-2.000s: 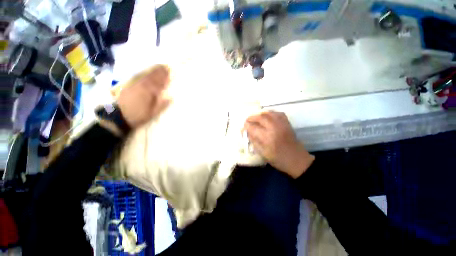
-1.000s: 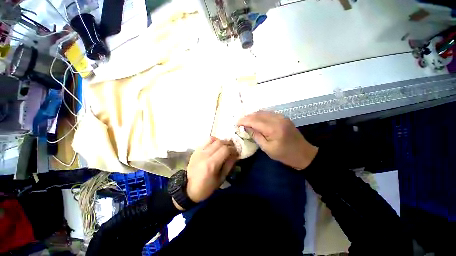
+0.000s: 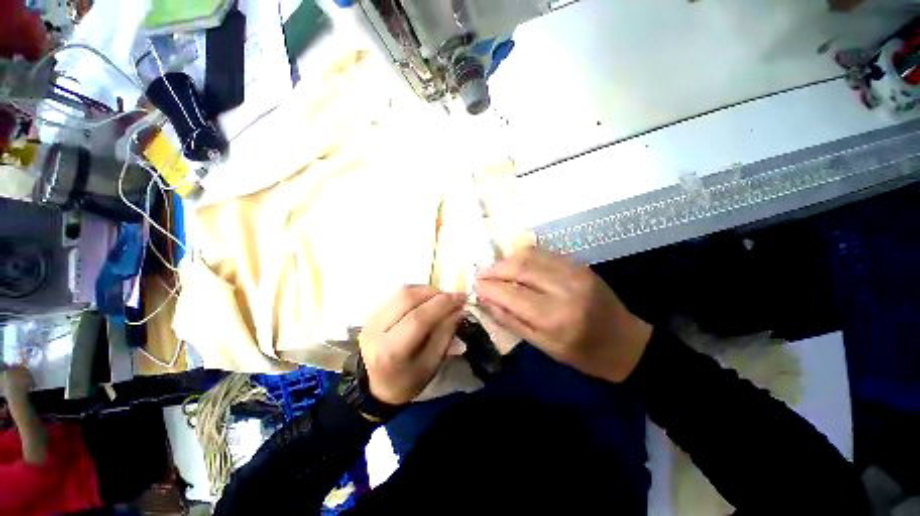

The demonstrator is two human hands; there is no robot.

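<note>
A cream garment piece (image 3: 293,242) lies in folds over the machine table, its front edge hanging at the lap. My left hand (image 3: 412,338) and my right hand (image 3: 560,307) meet at its front edge, fingertips almost touching, pinching the cloth edge. What exactly sits between the fingertips is too small and overexposed to tell. A dark shape shows just below the fingertips. The sewing machine's needle area (image 3: 444,76) is above the hands, away from them.
The grey ruler strip (image 3: 656,210) runs along the table's front edge at right. Phone, cables, papers and a green notebook (image 3: 187,12) clutter the left. A blue crate (image 3: 293,391) and a thread bundle (image 3: 224,418) are below. A person in red (image 3: 61,464) is at lower left.
My left hand came from the cloth at left to meet my right hand at the edge. Since one second ago, both hands have shifted slightly and the view has moved.
</note>
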